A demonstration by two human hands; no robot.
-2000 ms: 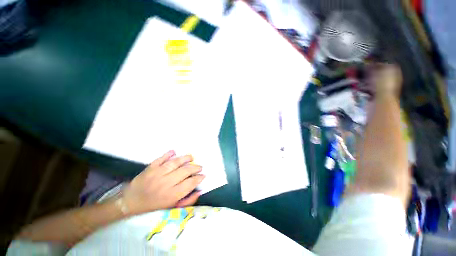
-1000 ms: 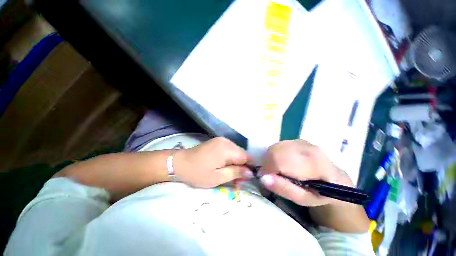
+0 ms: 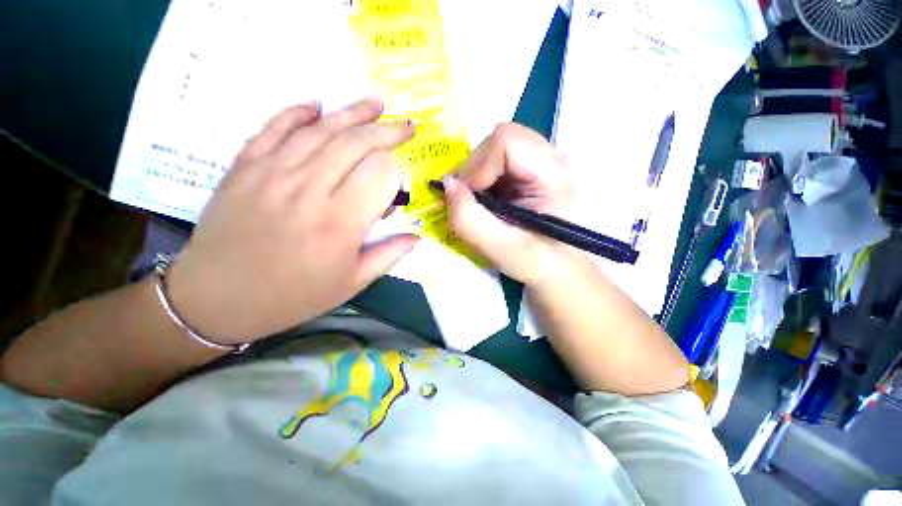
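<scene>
A yellow label strip [image 3: 427, 121] lies over a white printed sheet [image 3: 213, 69], its white lower end towards me. My right hand [image 3: 514, 198] holds a black pen [image 3: 574, 229], its tip on or just above the yellow strip. My left hand [image 3: 297, 203] lies spread over the sheet and the strip's left edge. A small black piece [image 3: 401, 198], like a pen cap, sticks out between its thumb and fingers; most of it is hidden.
More printed sheets [image 3: 628, 109] lie on the right with a dark pen [image 3: 661, 150] on them. Beyond are a caliper [image 3: 697, 232], a blue tool [image 3: 707, 321], a green-and-white strip [image 3: 734, 326], crumpled plastic and a small fan [image 3: 849, 18]. The dark green mat [image 3: 69, 89] shows at left.
The hands have parted from each other near my body and moved up over the yellow strip. The left has spread on the paper; the black pen's tip now points at the strip.
</scene>
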